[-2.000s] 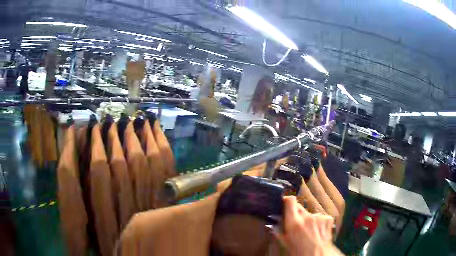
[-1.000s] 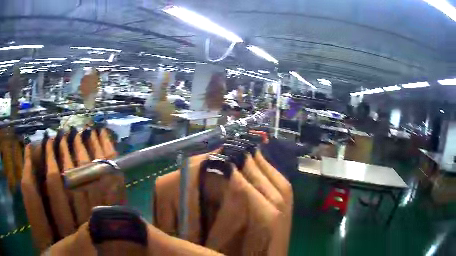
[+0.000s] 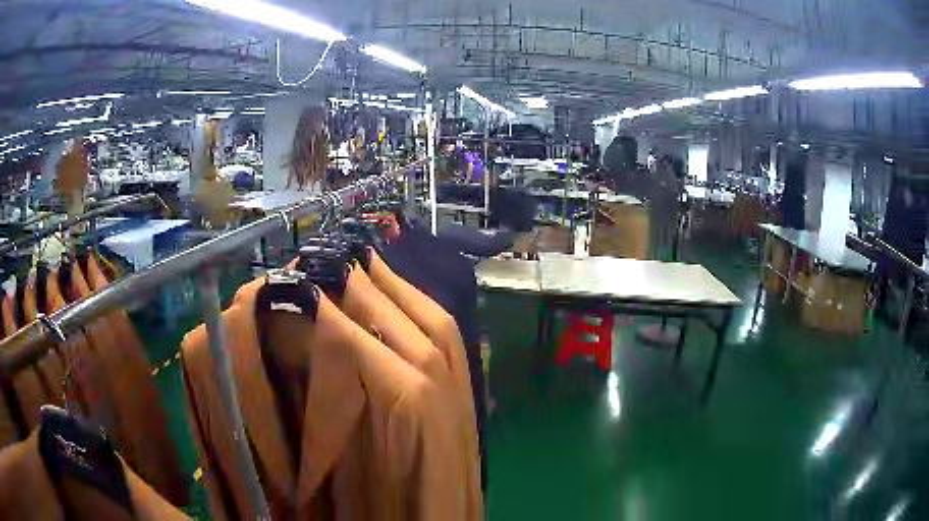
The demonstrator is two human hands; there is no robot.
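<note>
A camel-brown jacket (image 3: 153, 499) with a dark inner collar hangs at the near end of the grey metal rail (image 3: 153, 275), at the bottom left, cut off by the picture's edge. Several more camel-brown jackets (image 3: 397, 407) hang together farther along the rail, on black hangers (image 3: 324, 259). A dark navy garment (image 3: 448, 270) hangs just beyond them. Neither of my hands is in the picture.
A second rail of brown jackets (image 3: 102, 351) stands at the far left. A white-topped table (image 3: 632, 280) with a red stool (image 3: 586, 341) under it stands right of the jackets. A person in dark clothing (image 3: 647, 193) is beyond it. The floor (image 3: 632, 448) is glossy green.
My view has turned right, so the rail and jackets have shifted left. The hand seen at the near jacket's collar two seconds ago is out of view; that jacket now hangs at the rail's near end.
</note>
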